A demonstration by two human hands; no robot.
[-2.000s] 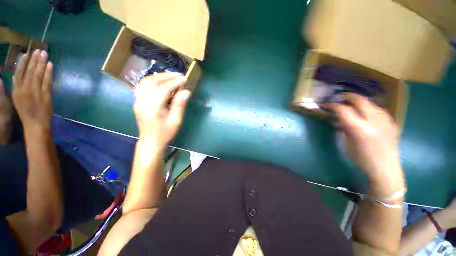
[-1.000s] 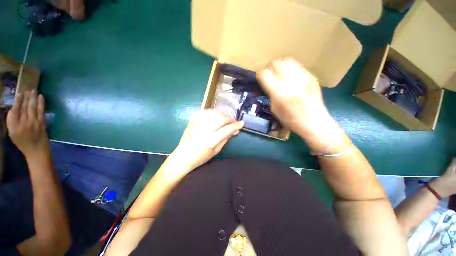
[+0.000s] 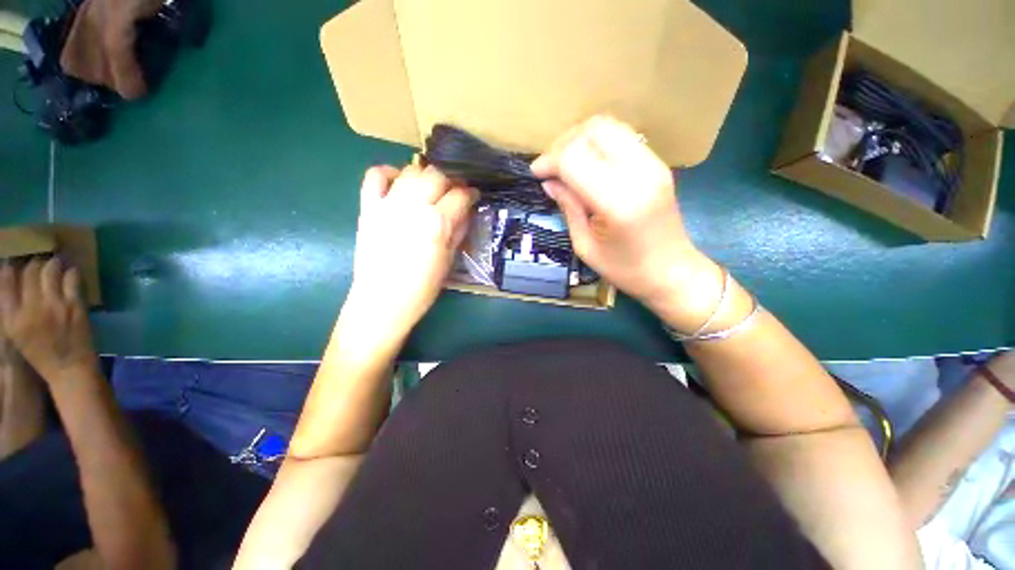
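Observation:
An open brown mailer box [image 3: 579,78] lies in front of me, its lid folded back away from me. A coiled black cable [image 3: 479,164] is raised at the box's far side. My right hand [image 3: 626,212] pinches its right part. My left hand [image 3: 410,239] is at its left end with fingers curled; the fingertips are partly hidden, and they seem to hold the cable. A grey-blue power adapter [image 3: 535,275] lies at the box's near edge with black cord beside it. A clear plastic bag [image 3: 479,239] lies at the left inside the box.
A second open box [image 3: 890,139] with black cables stands to the right. Black parts lie with a brown cloth [image 3: 106,47] at the far left. At the left edge, a neighbour's hands are at another box [image 3: 78,251]. Another person's arm [image 3: 946,445] shows at the lower right.
The coiled cable now shows raised at the box's far side. My left hand has moved from the near edge to the cable's left end. The view has shifted.

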